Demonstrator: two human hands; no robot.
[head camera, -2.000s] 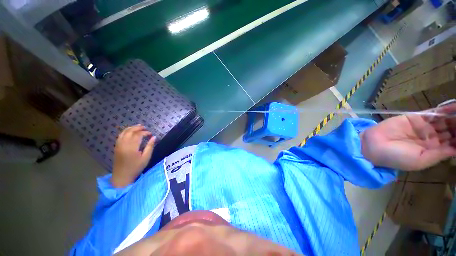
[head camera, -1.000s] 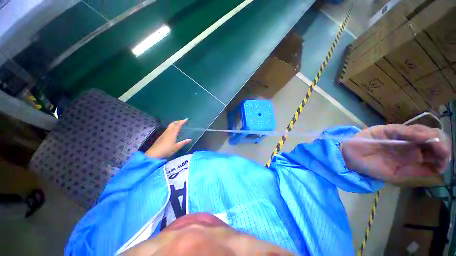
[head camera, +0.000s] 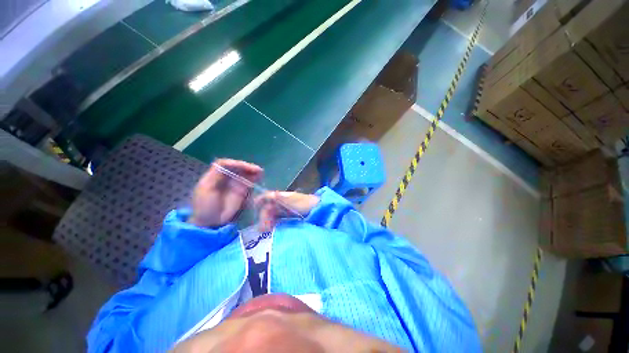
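Note:
The grey sheet bundle (head camera: 124, 203), with rows of small dark marks on top, lies at the left, partly hidden by my left hand and sleeve. My left hand (head camera: 224, 193) is raised at its right edge, fingers bent, with a thin whitish string (head camera: 238, 176) across the fingertips. My right hand (head camera: 281, 205) is close beside it, in front of my chest, blurred, with the string running through its fingers. Whether the hands touch each other is unclear. Any string on the bundle cannot be made out.
The green bench (head camera: 276, 131) runs from the bundle to the upper right. A blue stool (head camera: 362, 165) stands right of my hands. An open carton (head camera: 379, 100) is beyond it. Stacked cartons (head camera: 552, 103) stand at the right, past yellow-black floor tape (head camera: 441, 110).
My right hand has come from the far right to beside my left hand. The string, stretched long between them before, now spans a short gap. My left hand has lifted off the bundle.

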